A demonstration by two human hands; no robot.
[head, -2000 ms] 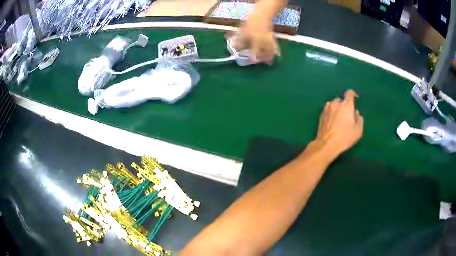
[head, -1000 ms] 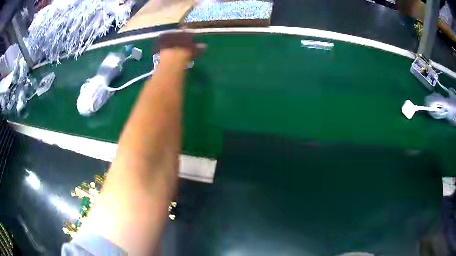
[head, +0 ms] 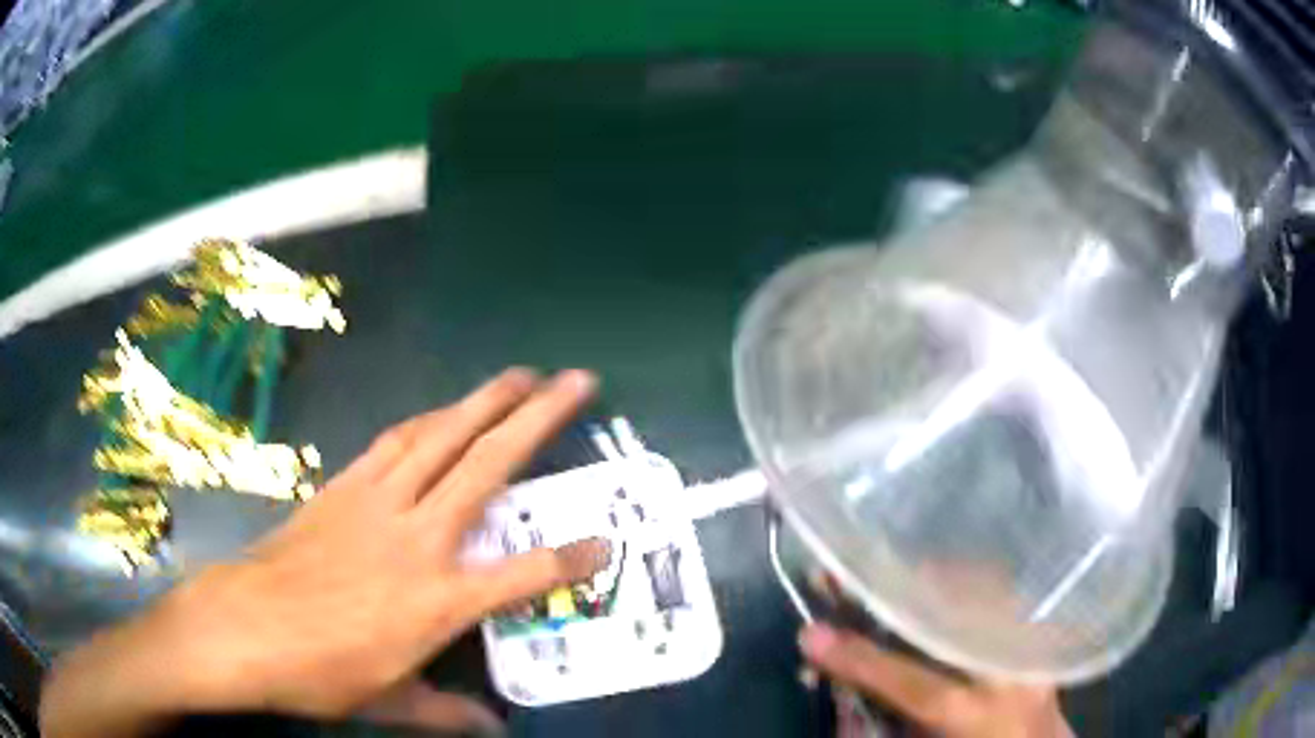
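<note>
A white socket housing (head: 678,634) lies open on the dark mat, with a small green board, a yellow block and a dark component inside. Its white cord leaves toward the hood. My left hand (head: 404,548) lies over the housing's left side, fingers spread, a fingertip touching the parts inside. My right hand (head: 923,692) is at the bottom edge, right of the housing, partly behind the clear hood. It is closed on a dark handle, likely the soldering iron (head: 829,606), with a thin bent silvery tube beside it.
The clear fume extraction hood (head: 981,447) stands over the right side. A pile of gold contact strips (head: 188,433) with green wires lies at left. The green conveyor belt (head: 317,87) with its pale edging (head: 231,224) runs behind.
The view has turned down to the mat. My left hand has come back from the belt's far side onto a housing. The hood and my right hand with the iron have come into view.
</note>
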